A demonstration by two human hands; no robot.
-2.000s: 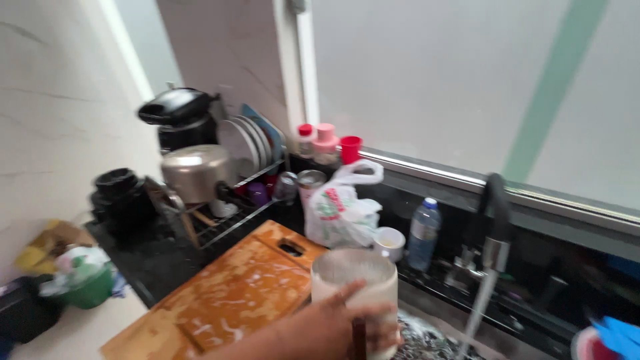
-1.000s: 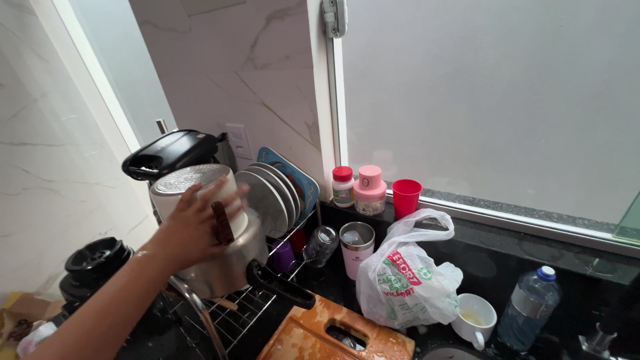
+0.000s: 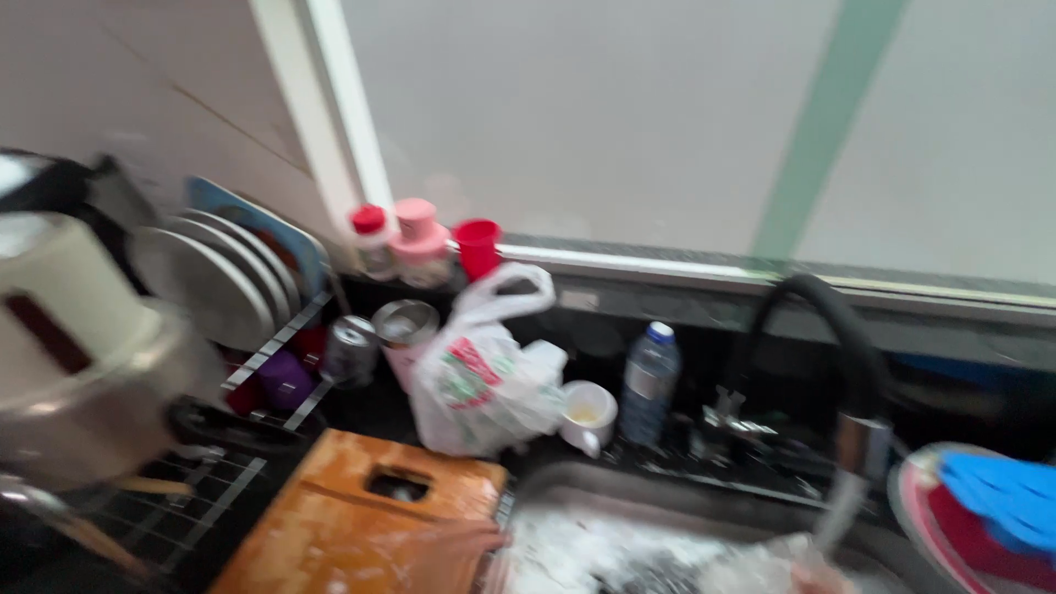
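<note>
My left hand point(image 3: 462, 549), blurred by motion, is over the right side of the wet wooden cutting board point(image 3: 289, 536), near the sink's left edge; its fingers are too smeared to read. At the bottom of the sink point(image 3: 569, 483), under the running faucet point(image 3: 862, 437), a blurred skin-toned shape seems to be my right hand point(image 3: 813, 573); whether it holds anything is unclear. White foam and dark, shiny items lie in the basin. At the far left a cream-white pot point(image 3: 66, 280) with a brown handle rests upside down on a steel pot point(image 3: 91, 421) on the wire dish rack point(image 3: 214, 503).
Plates point(image 3: 206, 289) stand in the rack. Along the wall are a can point(image 3: 351, 351), a pink tumbler point(image 3: 400, 330), a white plastic bag point(image 3: 487, 388), a mug point(image 3: 587, 412) and a water bottle point(image 3: 650, 384). A red basin point(image 3: 957, 511) with a blue item stands right of the sink.
The cream-white pot, held over the sink area two seconds ago, now rests on the steel pot. My left hand has let go of it and moved right. The view has swung right since one second ago.
</note>
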